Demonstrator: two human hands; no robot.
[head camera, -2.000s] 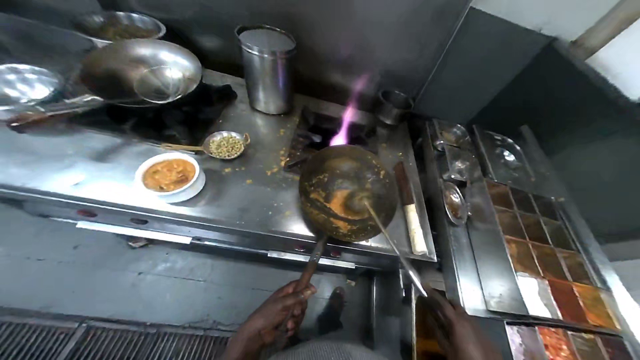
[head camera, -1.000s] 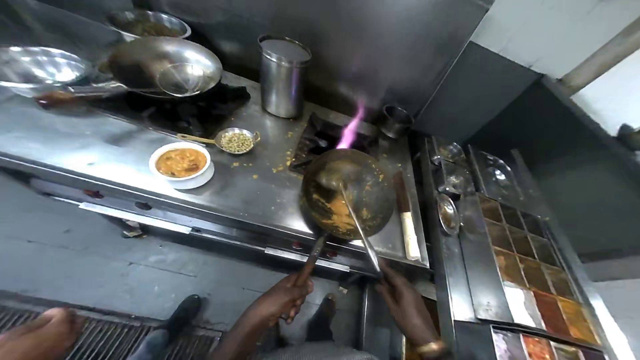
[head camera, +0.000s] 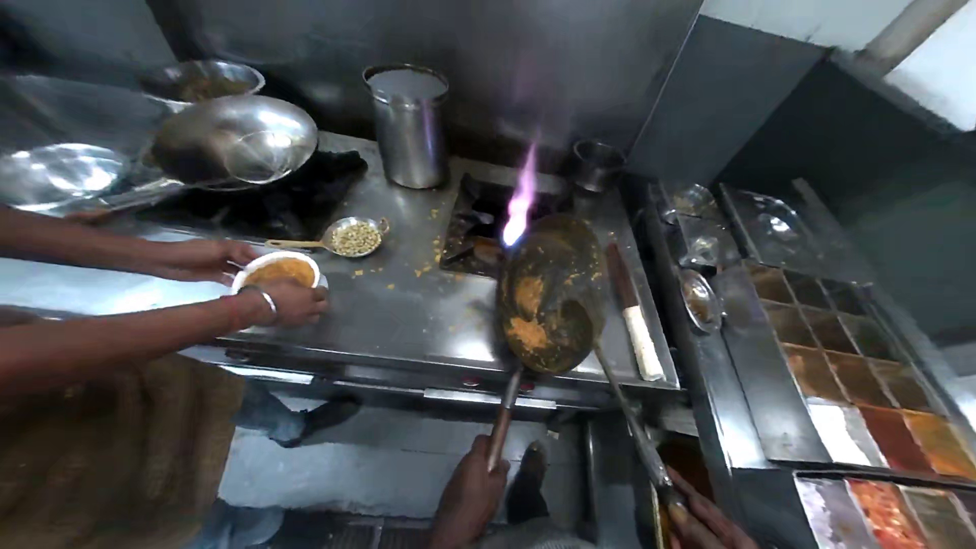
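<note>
My left hand grips the wooden handle of a dark wok, which is tilted at the front of a burner with a purple-pink flame rising behind it. Orange-brown food clings to the wok's inside. My right hand is closed around the long metal handle of a ladle, its bowl in the wok's lower right part. Right of the wok lies a stick-like tool with a white-wrapped end. At left, another person's two hands hold a white bowl of orange curry.
A strainer of pale green pieces lies on the steel counter. Behind stands a tall steel pot; a large pan is at the left. Compartments of spices and steel dishes line the right side. A person stands close on the left.
Another person's arms have come in from the left and taken hold of the white bowl. The wok is tilted more steeply, and the ladle has moved to its lower right.
</note>
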